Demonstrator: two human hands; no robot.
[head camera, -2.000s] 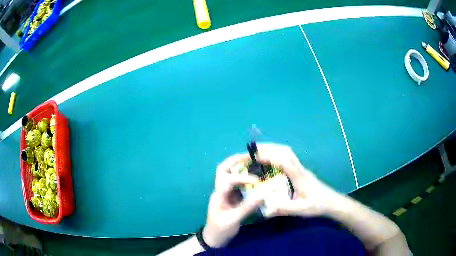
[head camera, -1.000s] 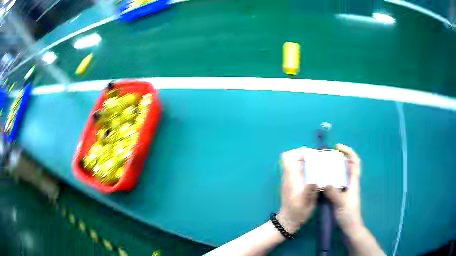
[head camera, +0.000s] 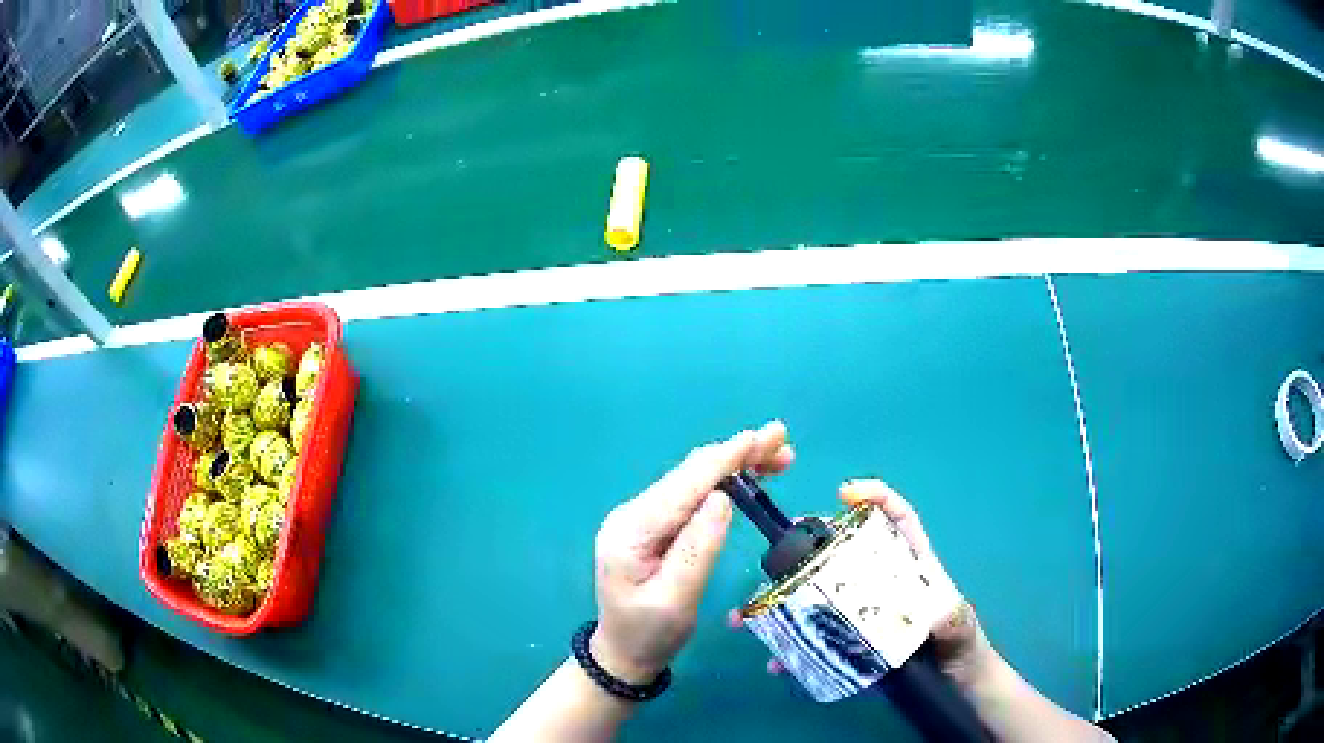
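A microphone body (head camera: 871,588), white and shiny silver with small holes and a gold trim ring, is held tilted, its top toward the upper left. Its black handle (head camera: 937,704) runs down to the lower right, cut off by the frame edge. The black capsule holder (head camera: 777,530) stands bare from the top. My right hand (head camera: 944,610) grips the body from the right, its lower fingers partly hidden behind it. My left hand (head camera: 661,559), with a dark beaded bracelet, has the stem's tip between thumb and fingers.
A red parts basket (head camera: 331,465) of gold grilles stands at left on the bench. Beyond the white rail are a yellow cylinder (head camera: 627,203), a smaller one (head camera: 125,274) and a blue parts basket (head camera: 312,90) of grilles. A tape roll (head camera: 1297,415) lies at the right edge.
The view has shifted. The microphone has tilted from nearly upright to the upper left. My left hand has moved off the body to the stem's tip; my right hand still grips the body.
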